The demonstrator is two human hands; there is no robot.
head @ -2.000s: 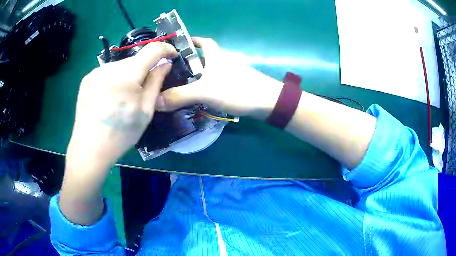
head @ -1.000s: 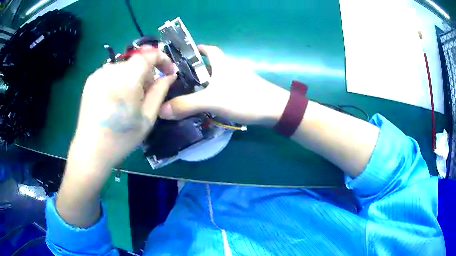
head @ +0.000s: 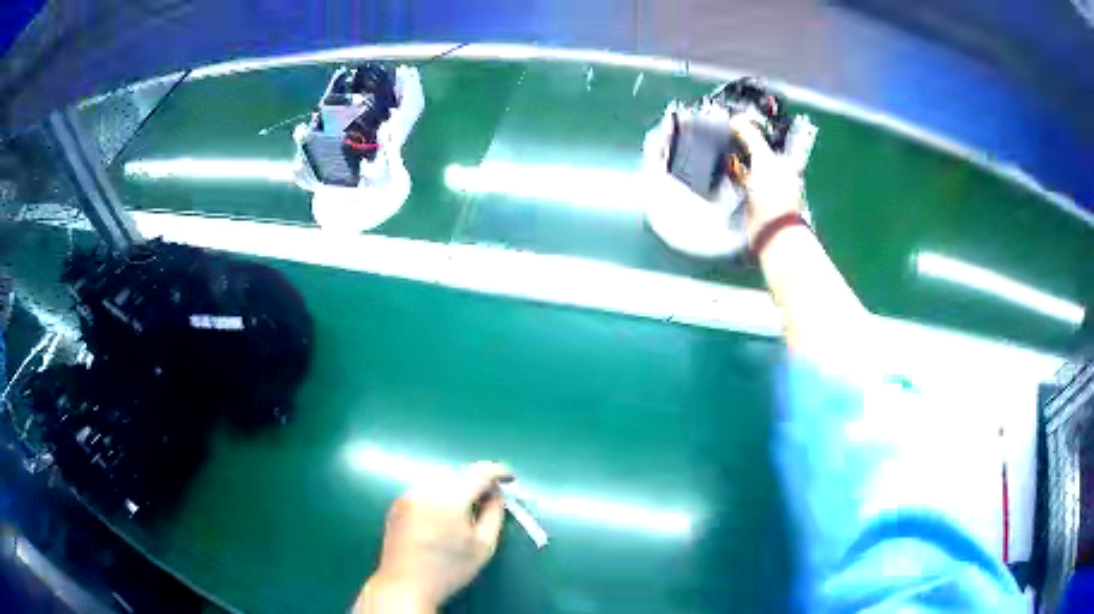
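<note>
My right hand reaches far forward and grips a white-cased unit by its inner right side. The unit is blurred, with black parts inside and a bit of orange at my fingers. It is on the far green surface. My left hand is low over the near green mat, its fingertips pinched on a small pale strip that sticks out to the right. What lies inside the left fingers is hidden.
A second white unit with black parts and a red wire stands at the far left. A pale rail divides the far surface from the near mat. Black parts are heaped at left. A white sheet and red wire show at right.
The view has tilted up to the far surface. The unit has moved from between both hands to the far right, with only my right hand on it. My left hand has come away from it.
</note>
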